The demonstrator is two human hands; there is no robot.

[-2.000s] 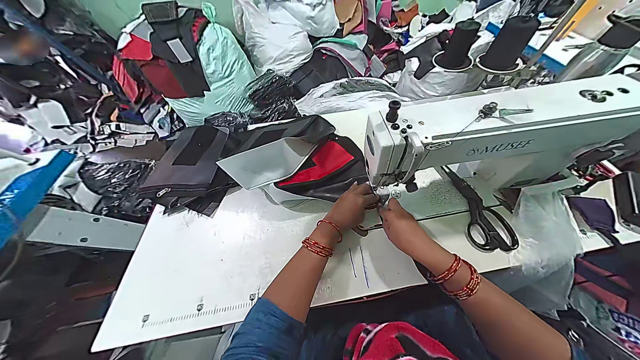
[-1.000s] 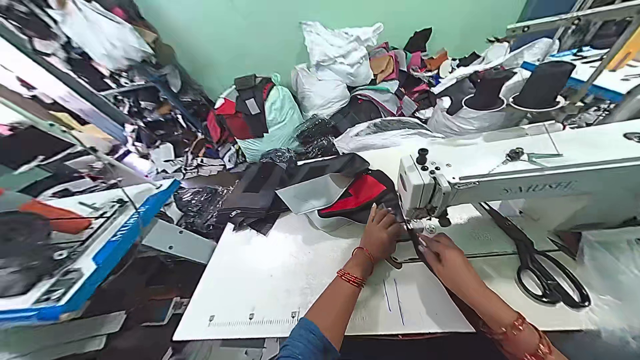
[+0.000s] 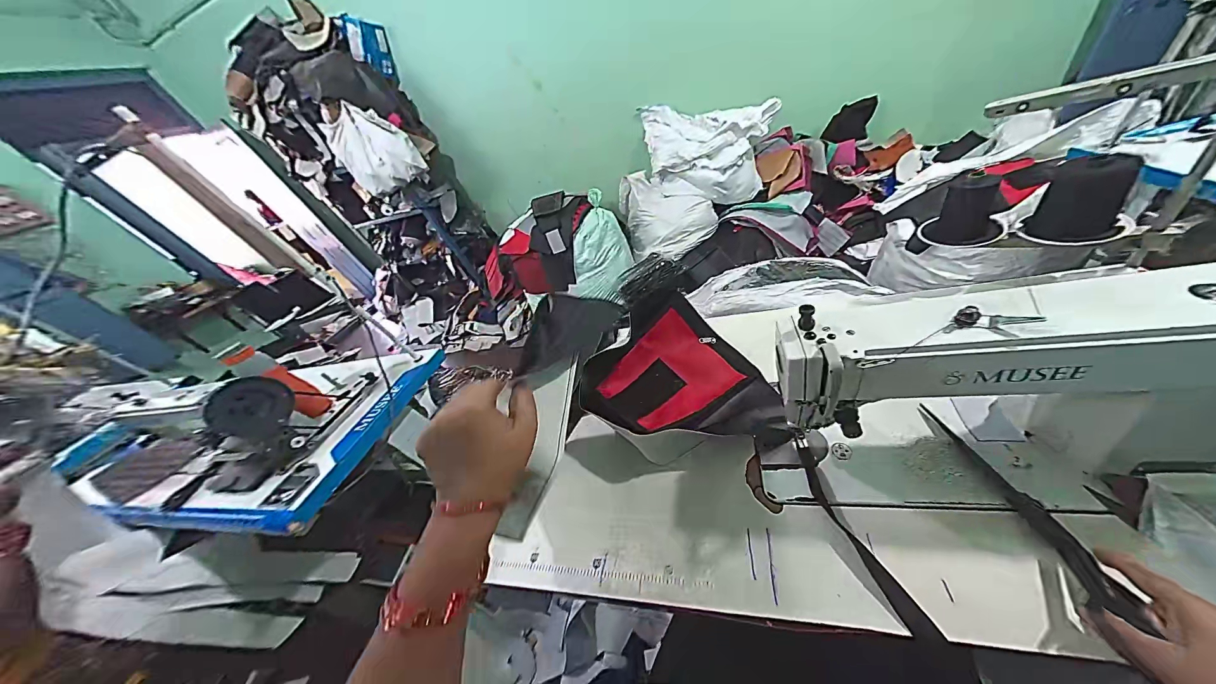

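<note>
My left hand (image 3: pixel 478 442) pinches the edge of a dark fabric piece with a pale backing (image 3: pixel 546 446), raised over the left side of the white sewing table. Beside it, a red and black fabric panel (image 3: pixel 665 375) with a zip pull stands partly up, its right corner under the head of the sewing machine (image 3: pixel 807 380). A black binding strip (image 3: pixel 855 541) runs from the needle area over the table's front edge. At the lower right, my right hand (image 3: pixel 1159 617) is closed around the handles of black scissors (image 3: pixel 1035 532), blades pointing up and left toward the machine bed.
A second sewing machine on a blue-edged table (image 3: pixel 313 518) stands at the left. Black thread cones (image 3: pixel 1083 195) stand behind the machine arm. Stuffed bags (image 3: pixel 703 152) and fabric scraps lie along the green wall. A ruler scale marks the front of the white table (image 3: pixel 684 541).
My left hand has left the needle area and moved left, lifting the fabric. My right hand has moved right and taken hold of the scissors, which lay on the table. The view has swung left and up.
</note>
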